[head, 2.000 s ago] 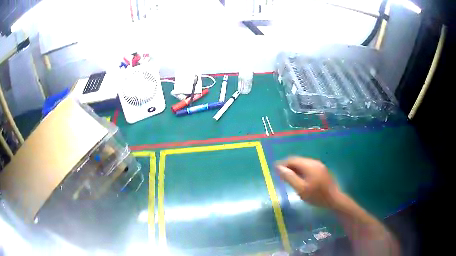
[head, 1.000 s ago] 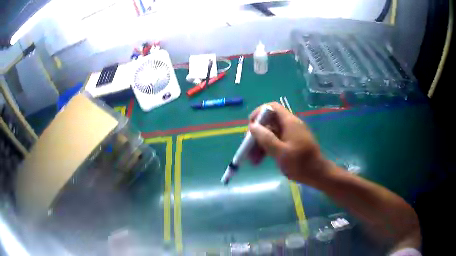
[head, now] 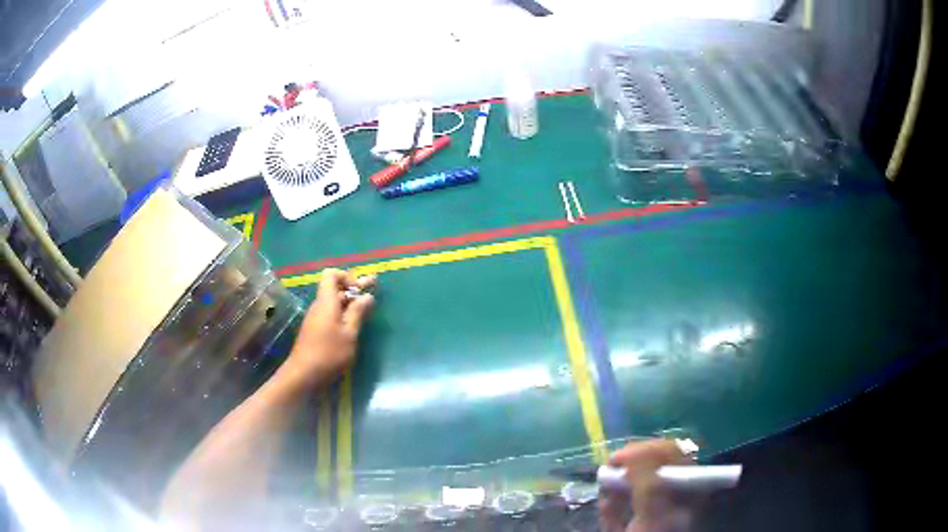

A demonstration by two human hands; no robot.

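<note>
My right hand (head: 647,488), at the bottom edge and partly cut off, grips a white marker pen (head: 702,477). Its barrel points right, and a thin dark tip seems to point left. My left hand (head: 335,327) is over the yellow tape left of centre, fingers pinched on a small pale thing (head: 354,292), likely the marker cap. A clear blister tray (head: 416,480) with a white label lies along the bottom edge, mostly cut off. Its round contents are blurred.
Filled trays (head: 224,322) under a cardboard sheet (head: 125,301) stand at left. Further back are a white fan (head: 310,161), a red marker (head: 413,161), a blue marker (head: 428,183), a squeeze bottle (head: 522,112) and two thin white sticks (head: 571,202). Empty clear trays (head: 717,125) stand back right.
My right hand has picked up the white marker from the back and moved it down to the tray. My left hand has come into view at left. The view has shifted.
</note>
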